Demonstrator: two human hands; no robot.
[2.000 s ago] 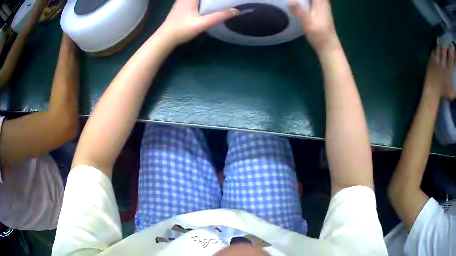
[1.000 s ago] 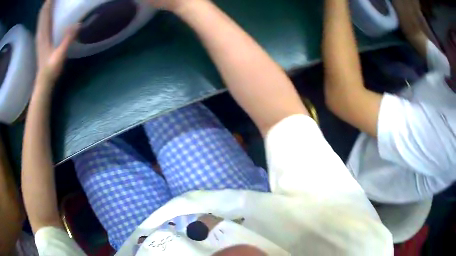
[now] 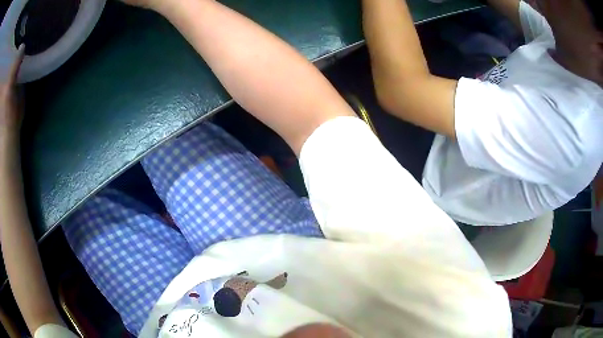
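A white round unit (image 3: 58, 58) with a dark brown centre lies at the upper left of the bench, cut off by the picture's top and left edges. My left hand (image 3: 10, 74) is at its lower left side, a digit on the white rim; the rest of the hand is cut off or hidden. My right hand (image 3: 140, 2) is at the top edge, right of the unit, with only a small part in view. I cannot tell what its fingers do.
The dark green bench top (image 3: 132, 86) has a pale front edge running diagonally. A person in a white shirt (image 3: 522, 152) sits to the right, with a forearm (image 3: 393, 59) over the bench. A white seat or basin (image 3: 519, 247) and something red (image 3: 532, 280) are at the lower right.
The view has swung right, so the unit and my hands have shifted to the upper left. The neighbour on the right shows more; the left neighbour and the other unit have left the view.
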